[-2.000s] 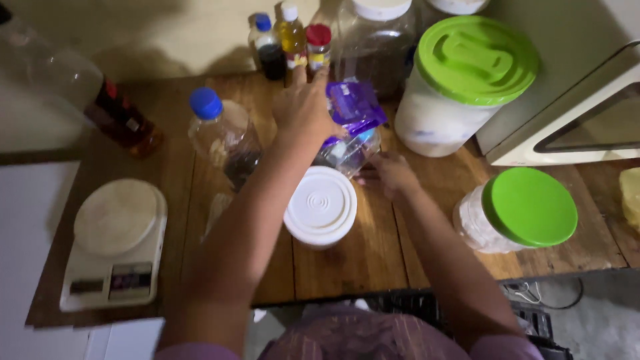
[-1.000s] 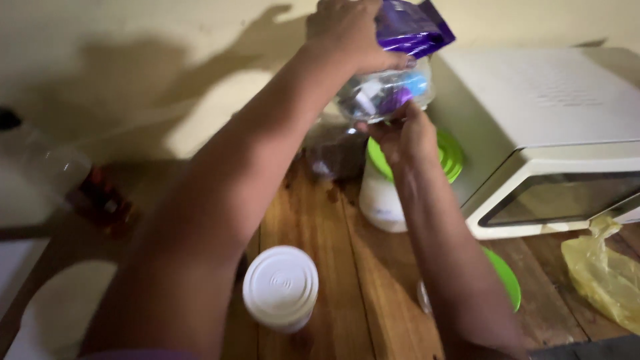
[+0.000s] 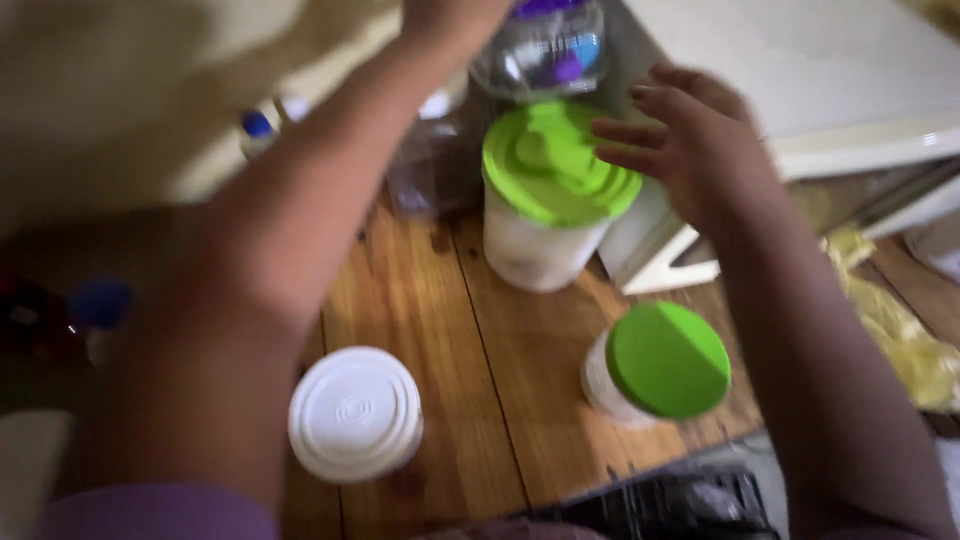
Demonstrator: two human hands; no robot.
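My left hand (image 3: pixel 457 19) reaches to the top edge of the view, beside a clear plastic container (image 3: pixel 544 56) with purple and blue items inside and purple packaging on top. Its fingers are cut off by the frame, so its grip cannot be told. My right hand (image 3: pixel 686 142) has its fingers apart and holds nothing, in front of the microwave oven. Below the clear container stands a tall tub with a bright green lid (image 3: pixel 559 169). A smaller jar with a green lid (image 3: pixel 667 360) is nearer the table edge, and a round tub with a white lid (image 3: pixel 355 412) is at lower centre.
A white microwave oven (image 3: pixel 810 67) stands at the right, with a yellow plastic bag (image 3: pixel 911 345) near it. Bottles with blue caps, one cap (image 3: pixel 257 124) near the wall, are partly hidden by my left arm. The wooden table (image 3: pixel 480 390) ends near a black crate (image 3: pixel 667 502).
Both hands lifted the clear container and purple packet from the table toward the microwave oven. My right hand has since come off the container. The view has shifted strongly.
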